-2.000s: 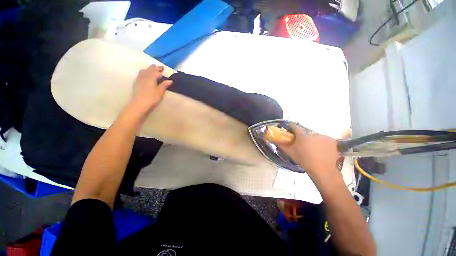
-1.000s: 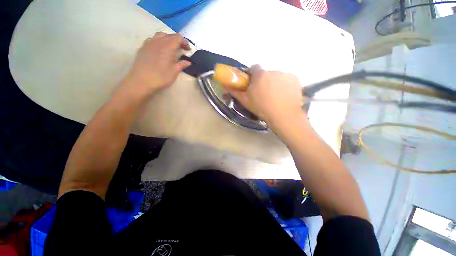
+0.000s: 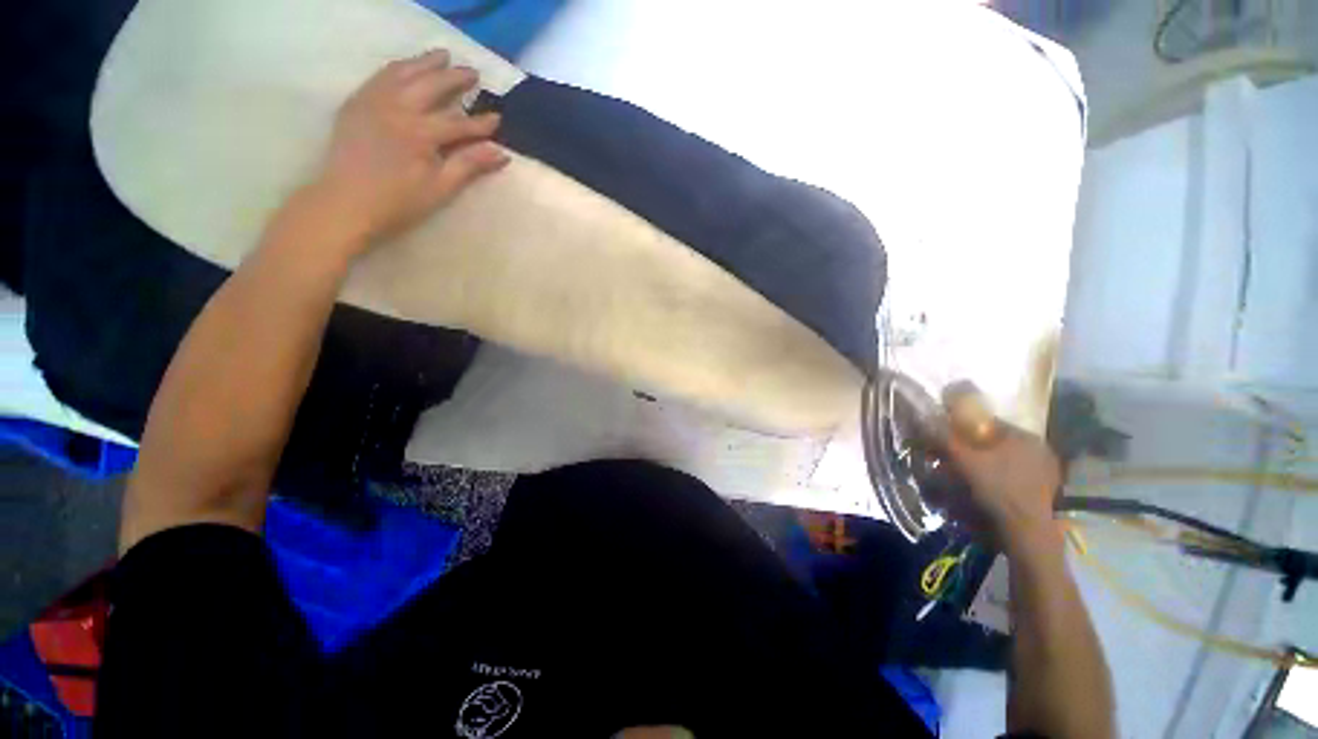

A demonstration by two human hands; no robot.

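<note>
The cream padded board (image 3: 578, 296) runs from upper left to the lower right. A dark garment panel (image 3: 708, 202) lies along its far edge. My left hand (image 3: 412, 137) rests on the board with its fingertips at the panel's left end; whether they pinch the cloth is unclear. My right hand (image 3: 997, 462) holds the steam iron (image 3: 899, 455) by its wooden handle at the board's right tip, with the iron's plate tilted up on edge. A large black garment (image 3: 130, 318) hangs under and around the board's left part.
The white-covered table (image 3: 954, 173) lies behind the board. Hoses (image 3: 1156, 513) trail right from the iron beside the pale wall. Blue plastic (image 3: 354, 556) and a red crate-like object (image 3: 72, 650) are at lower left. Yellow-green wires (image 3: 940, 575) show below the iron.
The iron went left onto the panel's left end, then right to the board's tip, where it is now tilted. My left hand stays near the panel's left end.
</note>
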